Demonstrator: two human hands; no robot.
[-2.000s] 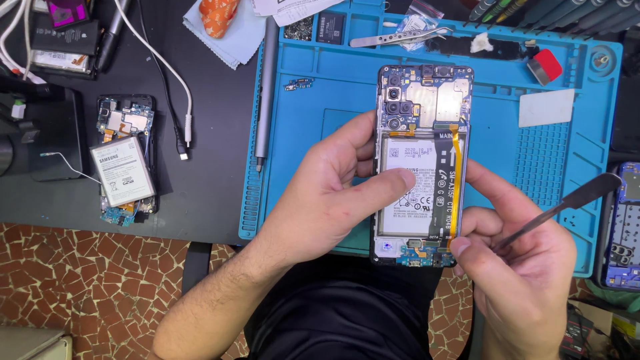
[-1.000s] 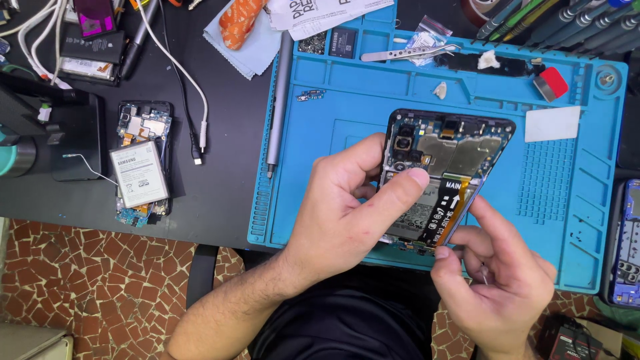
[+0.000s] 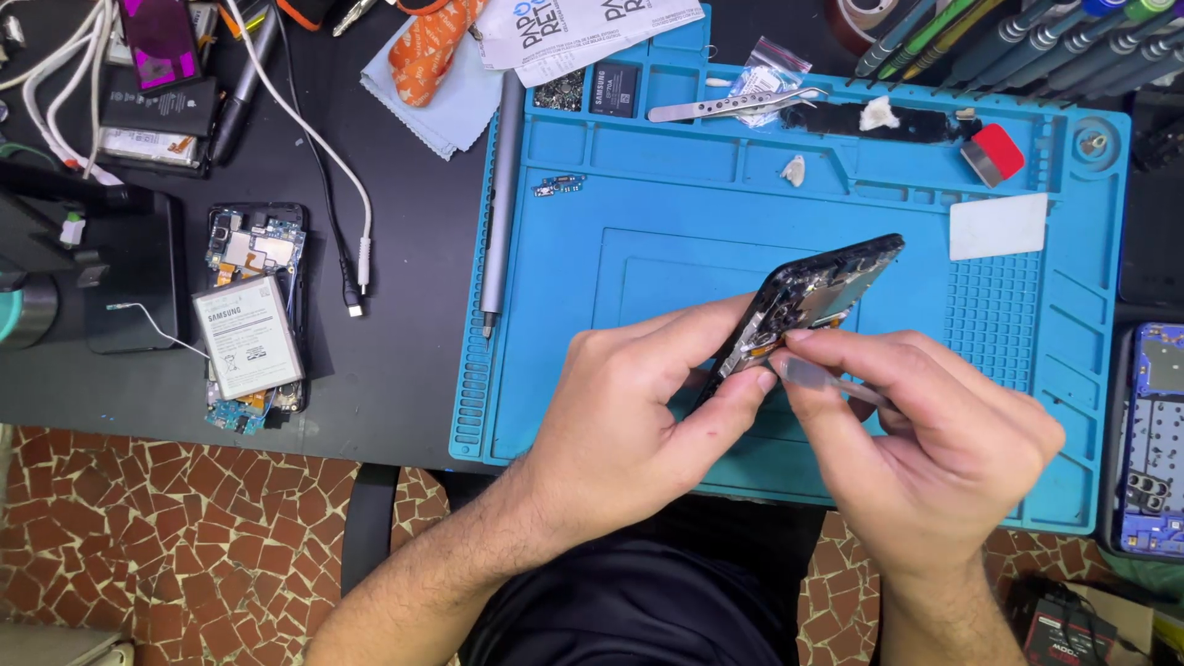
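An opened smartphone (image 3: pixel 800 301), its inner boards bared, is tilted steeply above the blue silicone repair mat (image 3: pixel 573 268). My left hand (image 3: pixel 647 407) grips its lower left part, the thumb along the near edge. Between the thumb and fingers of my right hand (image 3: pixel 916 435) is a thin metal pry tool (image 3: pixel 819 375) with a flat, broad end. My right fingertips are at the phone's near edge, close to my left thumb. The phone's battery and lower end are mostly hidden by the tilt and my hands.
Bent tweezers (image 3: pixel 721 104), a red-handled scraper (image 3: pixel 994 154) and a white card (image 3: pixel 999 227) lie on the mat's upper part. A grey pen-shaped tool (image 3: pixel 501 203) lies along its left side. Further left, a loose battery (image 3: pixel 248 338) rests on another opened phone (image 3: pixel 301 240). Screwdrivers (image 3: pixel 1036 46) stand upper right.
The phone has gone from lying nearly face-on to the camera to a steep tilt. My right hand has moved from its lower right side to its near edge, by my left thumb.
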